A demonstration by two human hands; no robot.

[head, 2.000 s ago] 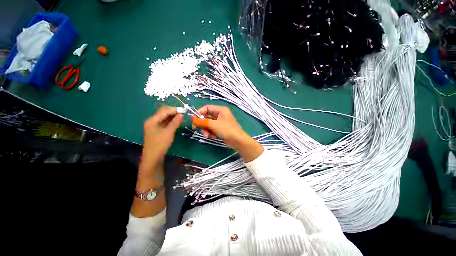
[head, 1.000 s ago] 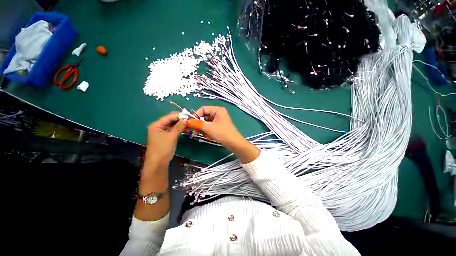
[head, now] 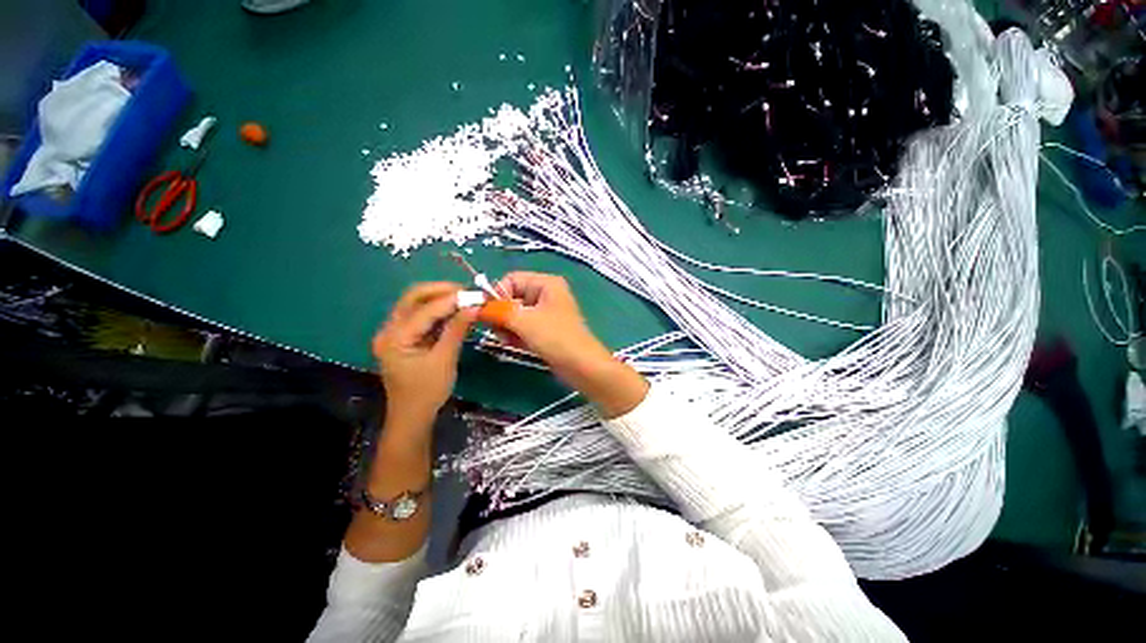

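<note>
My left hand [head: 425,342], with a white wrap on a fingertip, meets my right hand [head: 535,317] just below the pile of tiny white housings [head: 427,195]. My right hand wears an orange finger cot and grips a white cable end [head: 483,284] whose thin reddish cores stick out up and left. My left fingertips are pinched at the cable; whether they hold a small housing is too small to tell. White cables [head: 641,270] fan from the pile to the thick bundle at right. More cable ends [head: 503,462] lie near my lap, under my right forearm.
Blue bin [head: 117,141] with white cloth, orange-handled scissors [head: 166,201], an orange piece [head: 255,133] and white scraps [head: 209,224] lie at left. A black cable bundle [head: 792,101] in clear plastic lies at the back. The thick white bundle [head: 961,339] curves along the right.
My left hand has shifted slightly right, and its fingers have changed position at the cable end. My right hand stays nearly in place, still gripping. The pile and bundles look the same.
</note>
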